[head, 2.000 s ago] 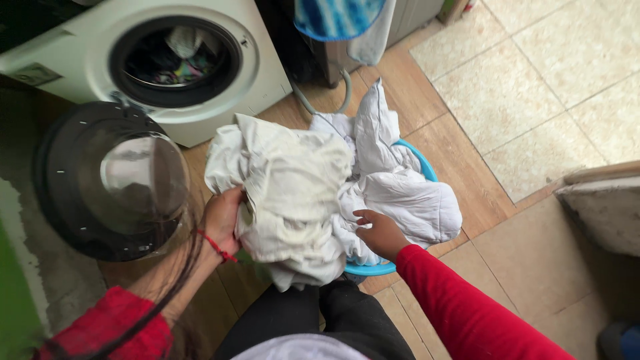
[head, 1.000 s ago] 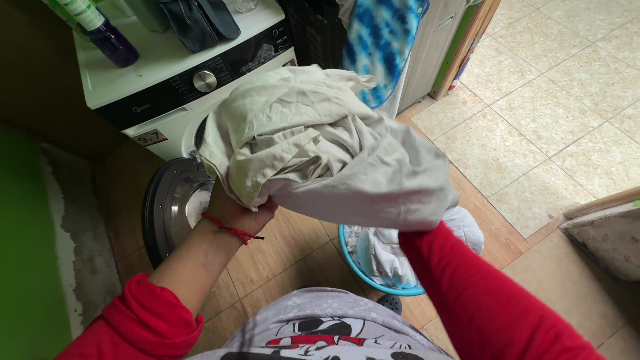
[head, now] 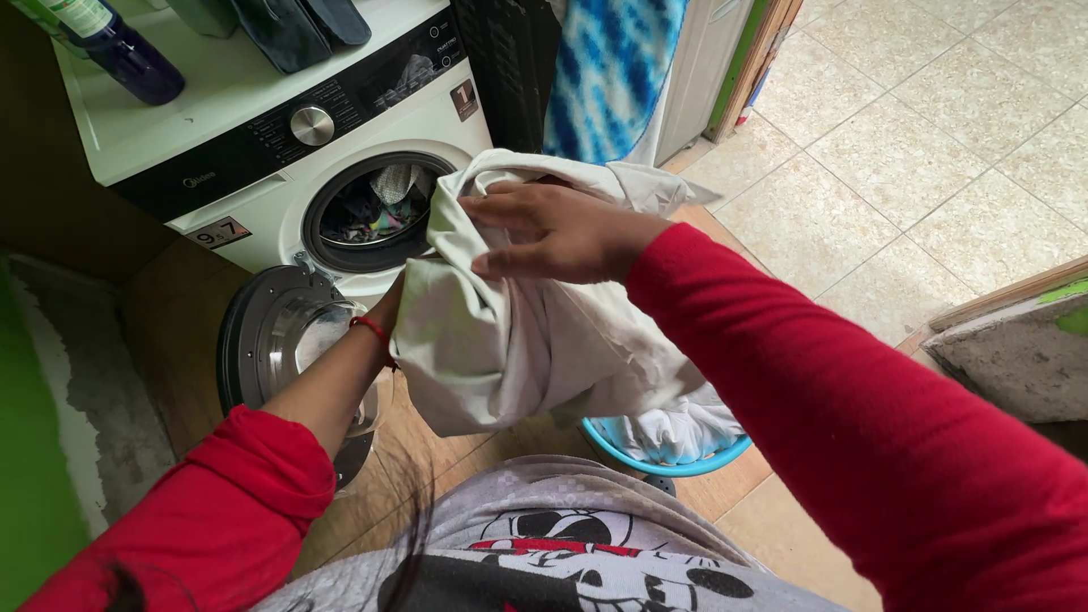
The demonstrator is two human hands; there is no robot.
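Observation:
A bunched off-white cloth hangs in front of me, held up off the floor. My left hand is mostly hidden behind its left side, with a red bracelet at the wrist; the cloth rests on that hand. My right hand lies over the top of the cloth, fingers spread and pointing left. Below right, more white laundry fills a light-blue basin. Clothes show inside the drum of the front-loading washing machine, left of the cloth.
The washer's round door stands open beside my left forearm. On the machine top are a dark blue bottle and dark fabric items. A blue-and-white towel hangs to its right. A low rough wall stands at the right.
The off-white cloth was lifted from over the basin and is bunched nearer the washer. My right hand has moved left onto its top. The view has shifted to show the washer's top.

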